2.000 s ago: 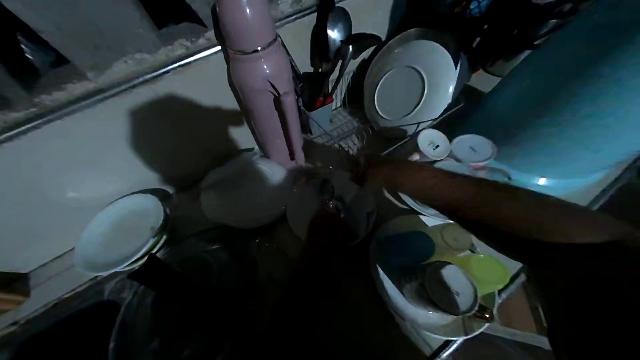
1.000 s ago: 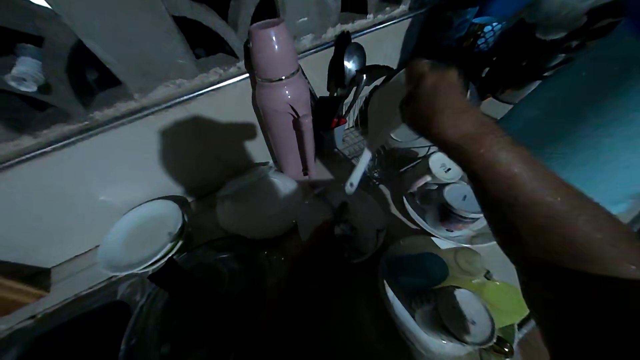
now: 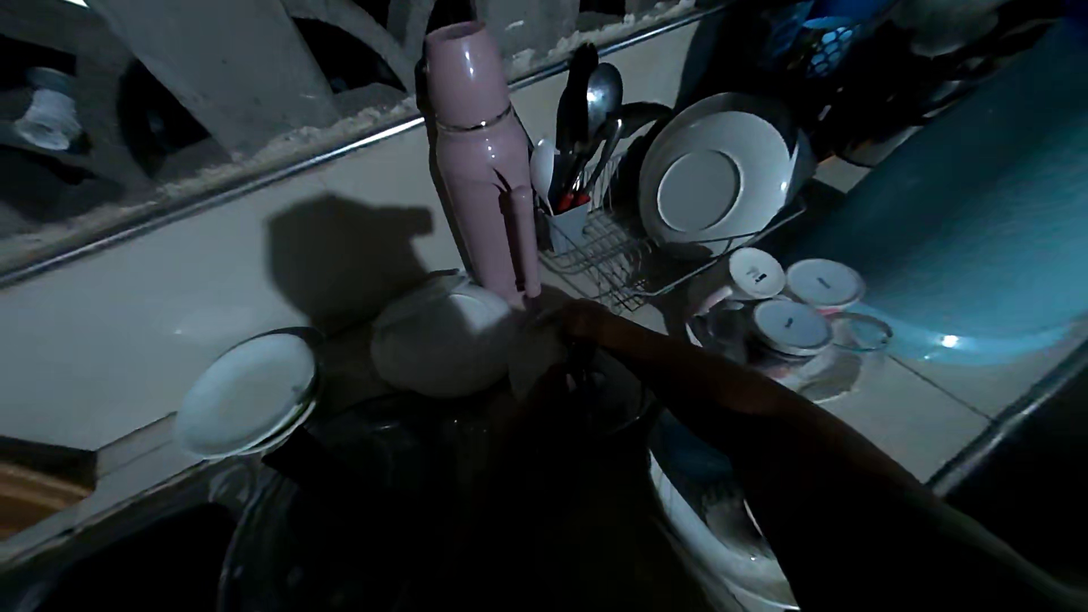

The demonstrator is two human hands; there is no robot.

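My right hand (image 3: 586, 327) reaches in from the right, over the shadowed middle of the sink, beside a pale rounded dish (image 3: 446, 340). Its fingers are in shadow, so what it holds does not show. My left hand (image 3: 548, 395) is a dark shape just below it, barely visible. Under the hands lies a dim round dish (image 3: 625, 391). A white spoon (image 3: 542, 170) stands with a metal ladle (image 3: 603, 92) and other utensils in a small grey holder (image 3: 568, 228) on the wire dish rack (image 3: 608, 259).
A pink flask (image 3: 483, 170) stands against the wall. Stacked plates (image 3: 246, 395) lie at the left. White plates (image 3: 718, 183) lean in the rack. Upturned cups (image 3: 790, 327) stand by a large turquoise container (image 3: 969, 204). A white basin (image 3: 680, 501) holds dishes at lower right.
My right hand has come down from the dish rack to the middle of the sink. A white spoon, in that hand one second ago, now appears to stand in the utensil holder.
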